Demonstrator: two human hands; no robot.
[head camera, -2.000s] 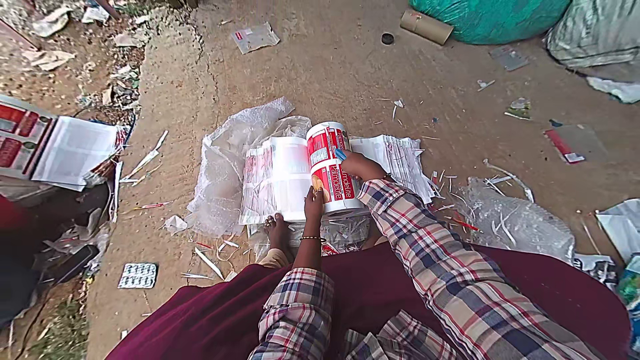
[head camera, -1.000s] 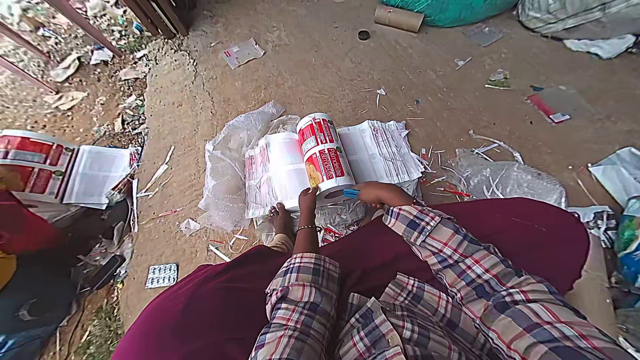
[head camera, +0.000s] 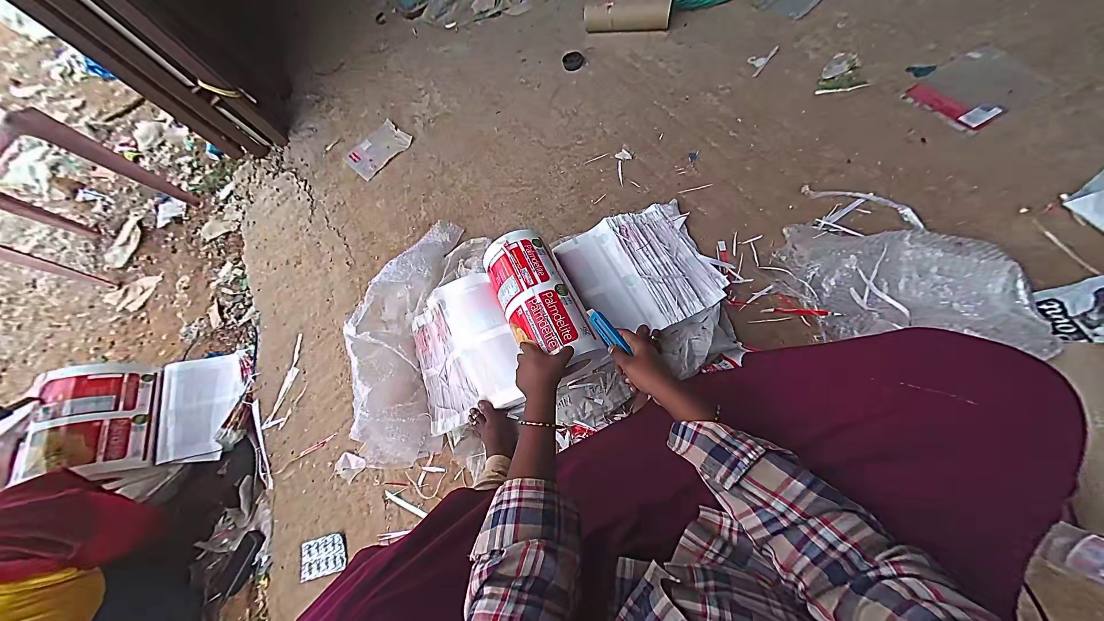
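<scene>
A thick bundle of printed sheets lies spread over crumpled clear plastic. Its middle part, a red and white printed roll of sheets (head camera: 539, 297), stands up in a curve between a left stack of white sheets (head camera: 479, 341) and a right fanned stack (head camera: 642, 267). My left hand (head camera: 542, 371) grips the roll's near edge, thumb toward the right. My right hand (head camera: 642, 358) is closed around a blue utility knife (head camera: 609, 331), which lies against the roll's right side near its lower end. Whether the blade touches the sheets cannot be told.
Bubble wrap (head camera: 388, 354) lies left of the sheets, a clear plastic bag (head camera: 923, 276) to the right. A blister pack (head camera: 323, 557) is at lower left. Another printed bundle (head camera: 90, 414) lies beside a person's red garment (head camera: 78, 526). A cardboard tube (head camera: 627, 15) lies at the top; paper scraps litter the ground.
My right hand with the blue knife has come down from the roll's upper right side to its lower right edge. My left hand stays at the roll's near edge. The view has shifted somewhat.
</scene>
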